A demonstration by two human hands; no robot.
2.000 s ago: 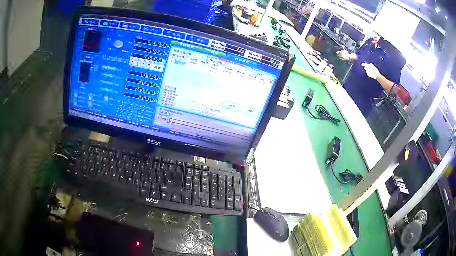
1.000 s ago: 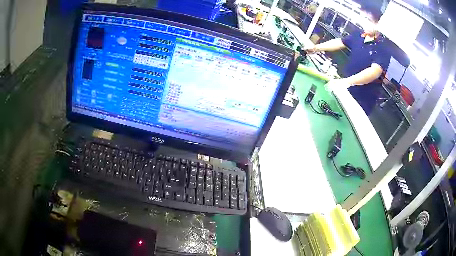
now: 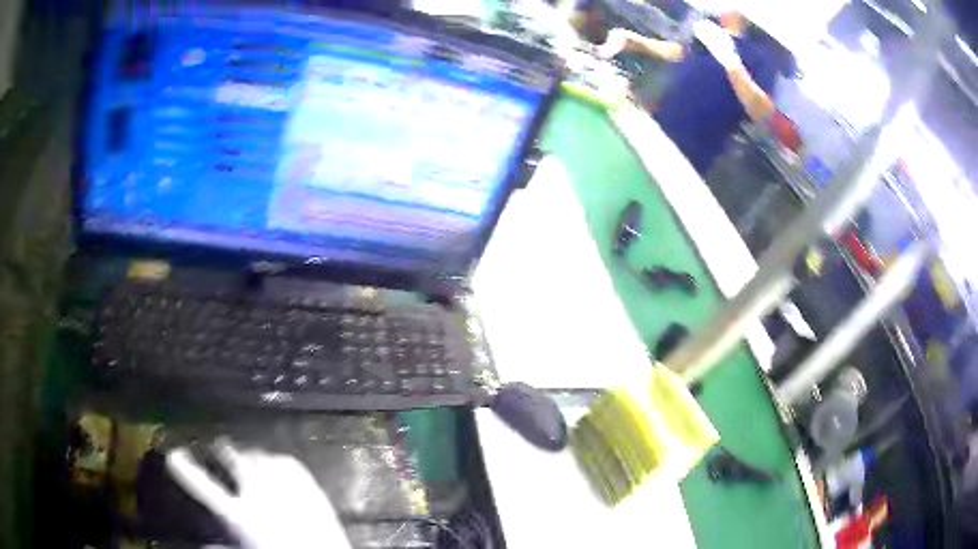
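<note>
One white-gloved hand, which looks like my right hand (image 3: 273, 499), reaches in from the bottom edge at the lower left. It is blurred, with its fingers pointing up and left over the test fixture (image 3: 354, 461). A dark shape shows between the fingers, but whether they grip it is unclear. A dark slab, likely the power adapter (image 3: 161, 499), lies beside and partly under the hand; no red light shows. A black cord (image 3: 467, 531) lies at the bottom edge. My left hand is not in view.
The keyboard (image 3: 290, 349) and monitor (image 3: 311, 150) stand behind the fixture. The mouse (image 3: 529, 416) and yellow ridged stack (image 3: 633, 440) are on the white ledge. Black adapters (image 3: 628, 227) with cords lie on the green belt (image 3: 595, 161). A slanted metal bar (image 3: 751, 300) crosses it. A person (image 3: 713, 97) stands beyond.
The gloved hand has come into view over the fixture and covers part of the dark slab. The view has shifted, so the monitor, keyboard and belt sit farther left and higher.
</note>
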